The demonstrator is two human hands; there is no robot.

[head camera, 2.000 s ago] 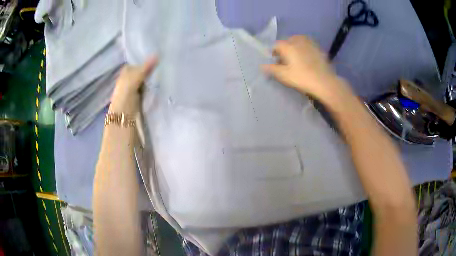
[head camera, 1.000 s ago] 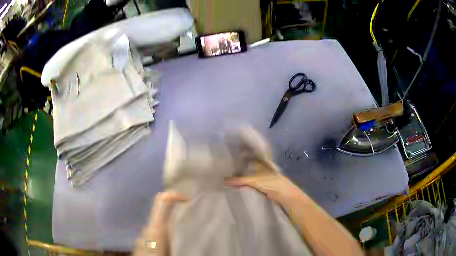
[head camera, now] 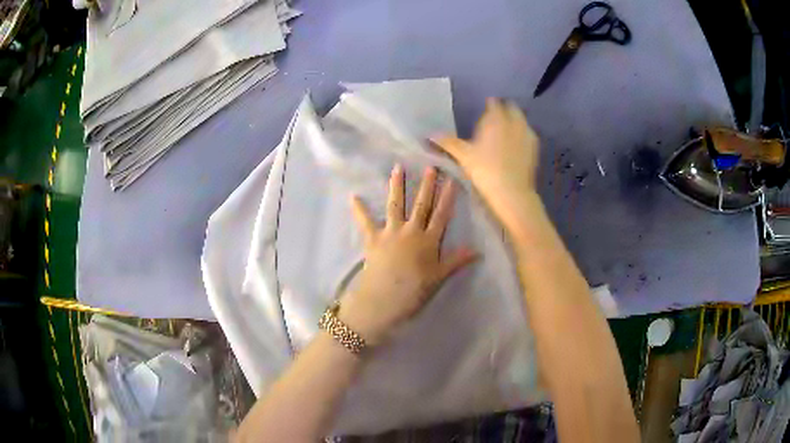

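A light grey garment panel (head camera: pixel 416 355) lies in loose, overlapping layers at the table's front, its lower part reaching over the near edge. My left hand (head camera: pixel 407 251), with a bracelet at the wrist, lies flat on it, fingers spread and holding nothing. My right hand (head camera: pixel 502 156) is blurred at the panel's upper right edge, its thumb over the cloth; whether it grips the cloth cannot be told. Folds and a pointed corner stand up beyond my left hand.
A stack of grey panels (head camera: pixel 186 65) lies far left. Open black shears (head camera: pixel 576 45) lie at the back right. A steam iron (head camera: pixel 710 177) stands at the right edge, near dark specks. Grey cloth pieces fill the right basket (head camera: pixel 736 381); more cloth (head camera: pixel 156 372) lies in the left cart.
The panel, lifted and blurred a second ago, now lies spread on the table. My left hand has moved from its left side to flat on its middle. My right hand has moved farther up the cloth.
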